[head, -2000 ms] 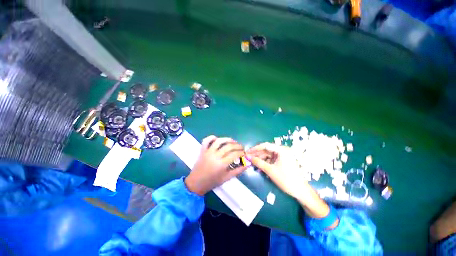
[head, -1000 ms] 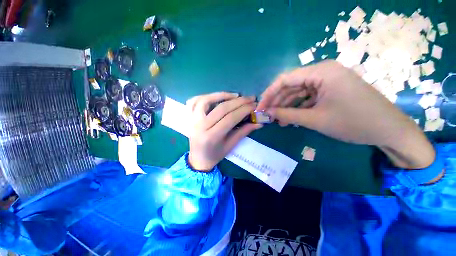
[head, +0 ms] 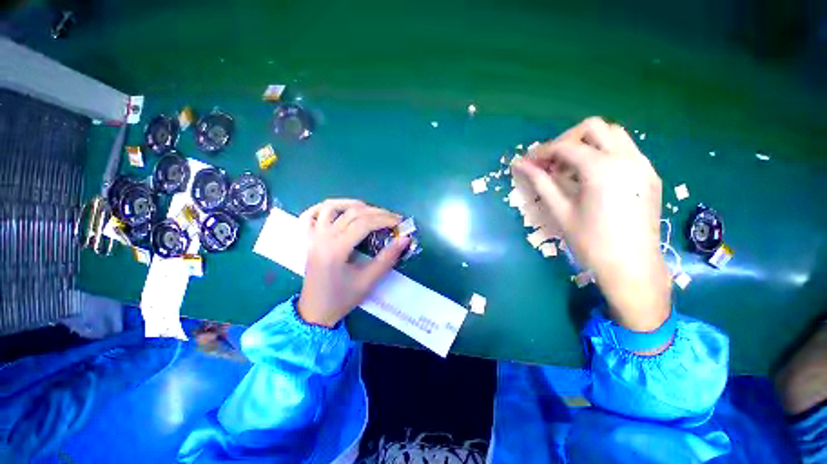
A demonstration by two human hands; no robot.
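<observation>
My left hand point(head: 337, 258) holds a round black electronic housing point(head: 381, 240) between thumb and fingers, partly covered by them. A small silver battery with a yellow end point(head: 404, 228) lies against it under my thumb tip. A long white printed label strip point(head: 415, 310) lies flat beneath my left hand. My right hand point(head: 603, 195) is raised over the heap of cream-white square pieces point(head: 537, 217) and hides much of it. Its fingers are bent together and blurred; whether they hold a piece cannot be seen.
Several black housings point(head: 210, 188) with yellow-ended batteries cluster at left over a second white strip point(head: 165, 294). Clear-grey ribbed trays point(head: 41, 199) stand far left, beside looped metal handles point(head: 96, 225). A single housing point(head: 705, 230) lies at right. Another person's arm point(head: 807, 376) shows at the right edge.
My right hand has left the unit and moved right, over the heap of white pieces. My left hand still holds the unit. The camera view has shifted and turned.
</observation>
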